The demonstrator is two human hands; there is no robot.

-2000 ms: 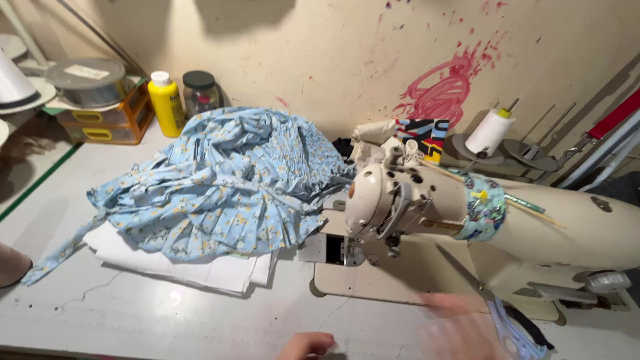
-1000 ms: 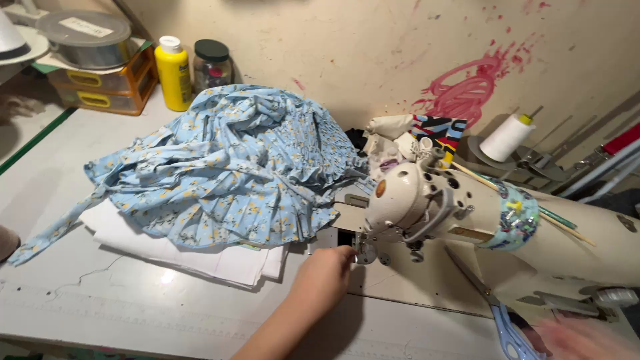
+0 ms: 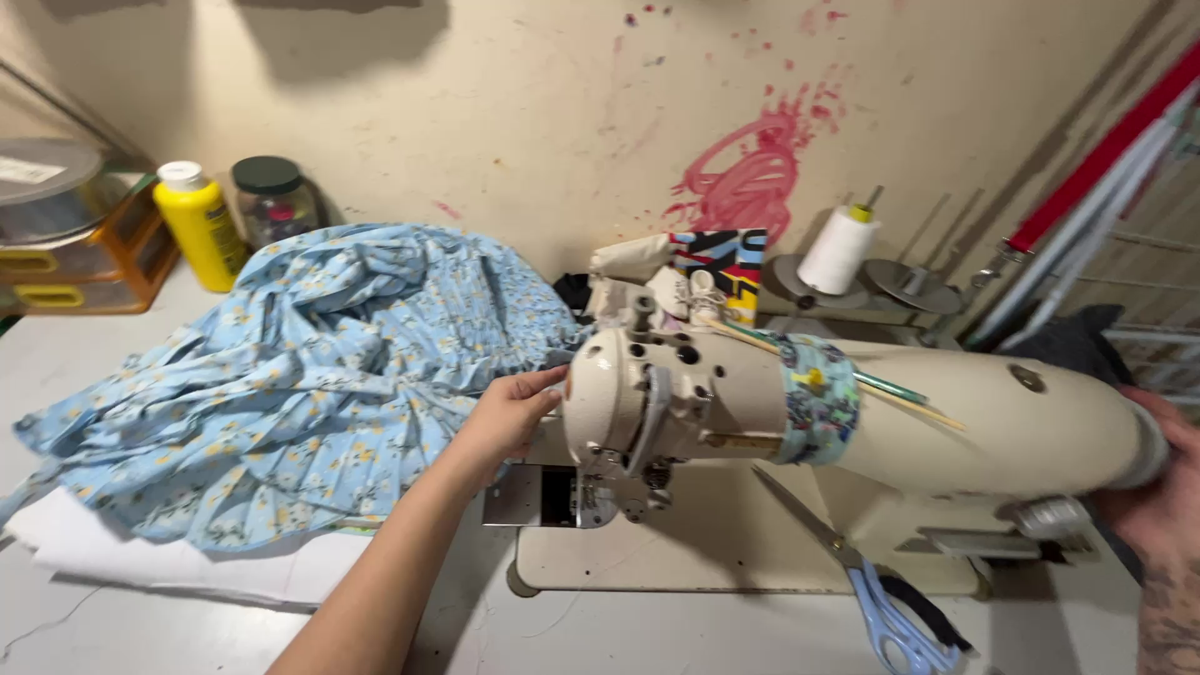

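My left hand (image 3: pixel 516 412) is at the left end of the beige sewing machine (image 3: pixel 975 412), its fingertips at the rounded head cover. My right hand (image 3: pixel 1153 487) rests against the handwheel (image 3: pixel 1148 441) at the machine's right end, partly out of view. Left of the head lies a bunched light-blue floral garment (image 3: pixel 309 375) with a gathered part, on top of folded white cloth (image 3: pixel 187 562). The slide plate (image 3: pixel 514 495) lies beside a dark opening under the needle area. A fabric band with pins (image 3: pixel 820 398) wraps the machine arm, with thin sticks tucked in it.
Blue-handled scissors (image 3: pixel 872 581) lie across the front edge of the machine bed. Behind stands a white thread cone (image 3: pixel 839 248) on a spool stand. A yellow bottle (image 3: pixel 202 225), a dark-lidded jar (image 3: pixel 274 202) and a small orange drawer unit (image 3: pixel 141 262) stand at the back left.
My left hand has moved up from the needle area to the left end of the machine head. My right hand has moved from near the scissors to the handwheel.
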